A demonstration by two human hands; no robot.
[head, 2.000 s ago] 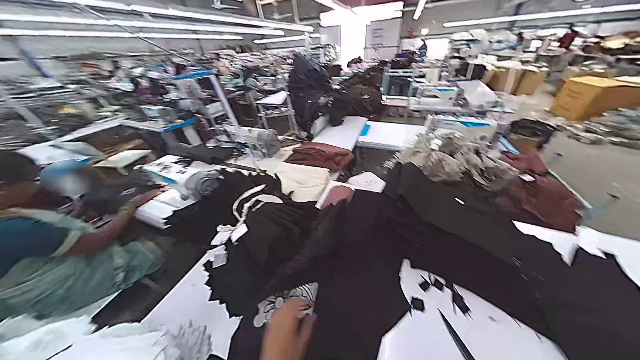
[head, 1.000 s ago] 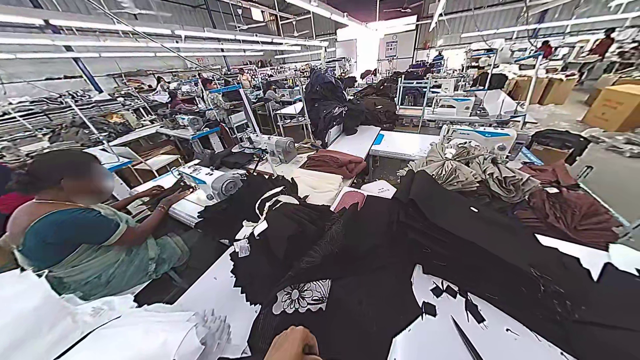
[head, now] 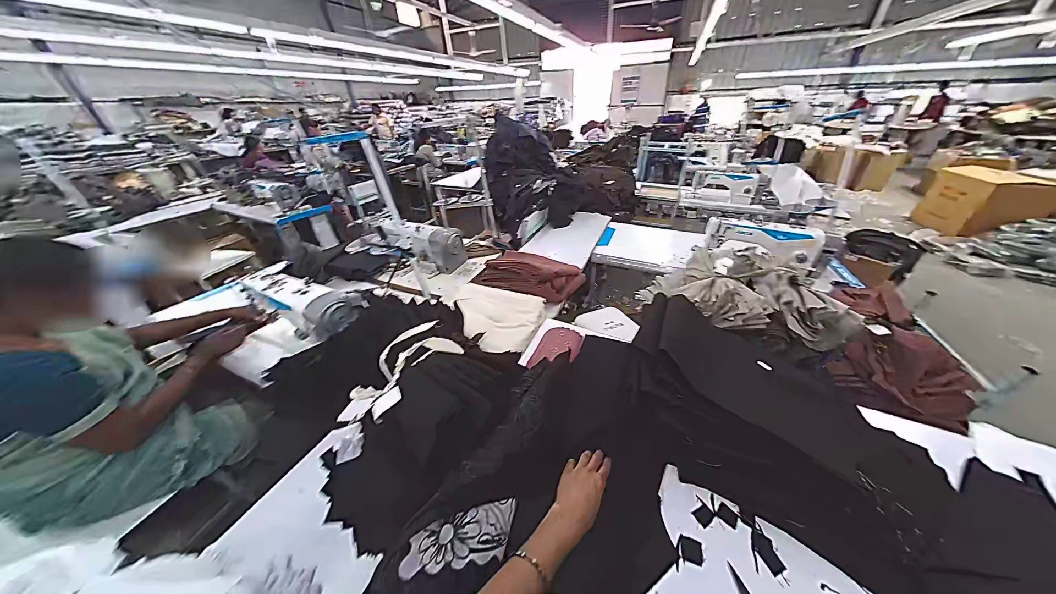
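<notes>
My left hand (head: 584,488), with a bracelet at the wrist, lies palm down on black fabric (head: 606,412), fingers forward and slightly spread, holding nothing. My right hand is out of view. Left of my wrist, a pale panel with a dark flower pattern (head: 458,540) shows among the black cloth. Black cut pieces with jagged edges (head: 437,404) are heaped to the left, with white strips (head: 396,355) on top. To the right, small black scraps (head: 691,550) lie on the white tabletop (head: 742,549), near a dark pointed tip (head: 737,577) at the bottom edge.
A co-worker (head: 107,388) sits at a sewing machine (head: 301,305) on the left. Folded maroon cloth (head: 532,276) and cream cloth (head: 499,316) lie ahead. Grey crumpled fabric (head: 742,289) and maroon fabric (head: 903,371) are at the right, near another sewing machine (head: 767,239).
My left hand has moved forward and to the right over the black fabric, away from the flower-patterned panel. More of my forearm shows.
</notes>
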